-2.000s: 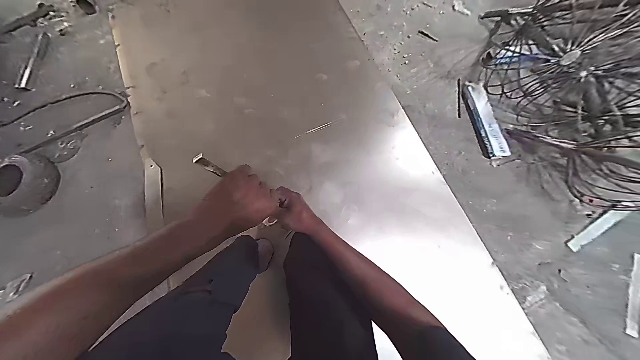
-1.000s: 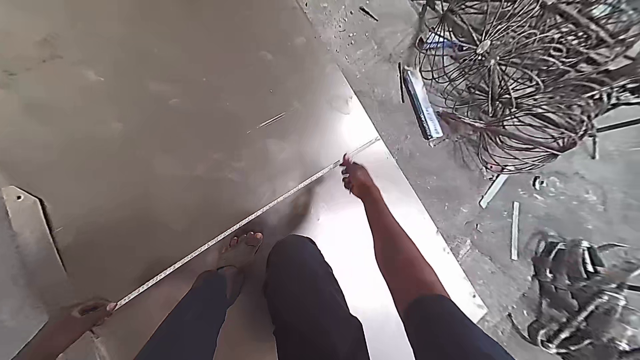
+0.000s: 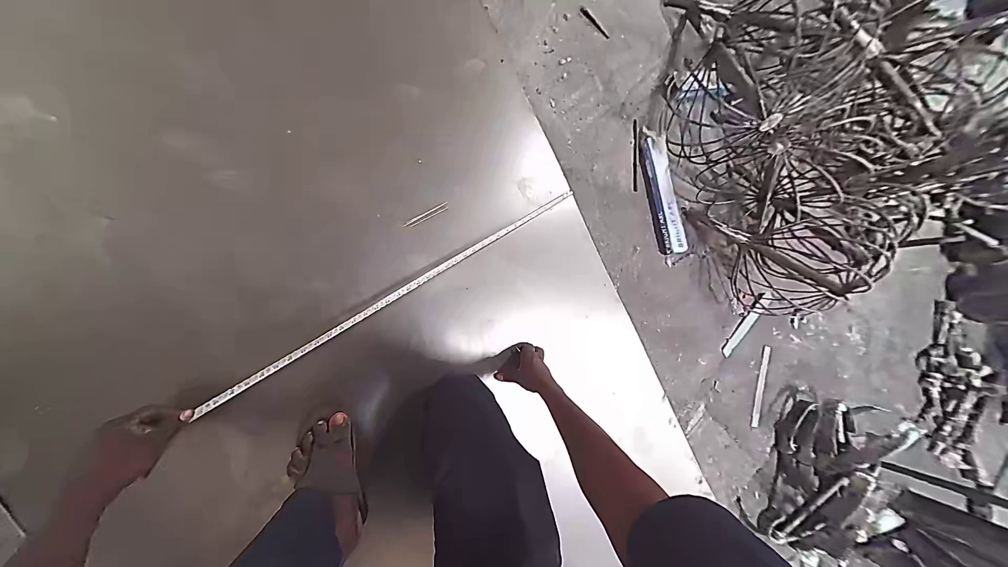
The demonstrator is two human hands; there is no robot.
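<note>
A measuring tape (image 3: 354,318) is stretched diagonally over a large sheet of metal (image 3: 260,197), its far end lying at the sheet's right edge. My left hand (image 3: 142,437) grips the tape's near end at lower left, thumb and fingers pinched on it. Below the tape's right half, my right hand (image 3: 523,367) is low over the bright part of the sheet, off the tape. Its fingers are curled around something small and dark that I cannot identify. Two thin lines (image 3: 426,214) show on the sheet above the tape. My bare-toed foot (image 3: 327,457) rests on the sheet.
Right of the sheet, the concrete floor (image 3: 583,94) holds a tangled heap of wire fan guards (image 3: 780,173), a blue-and-white box (image 3: 664,197), narrow offcut strips (image 3: 760,386) and a pile of dark metal parts (image 3: 819,465). A short dark rod (image 3: 594,22) lies near the top.
Two seconds ago both hands were together; the tape was then drawn out across the sheet. Since one second ago, my right hand has left the tape and moved down toward my knee.
</note>
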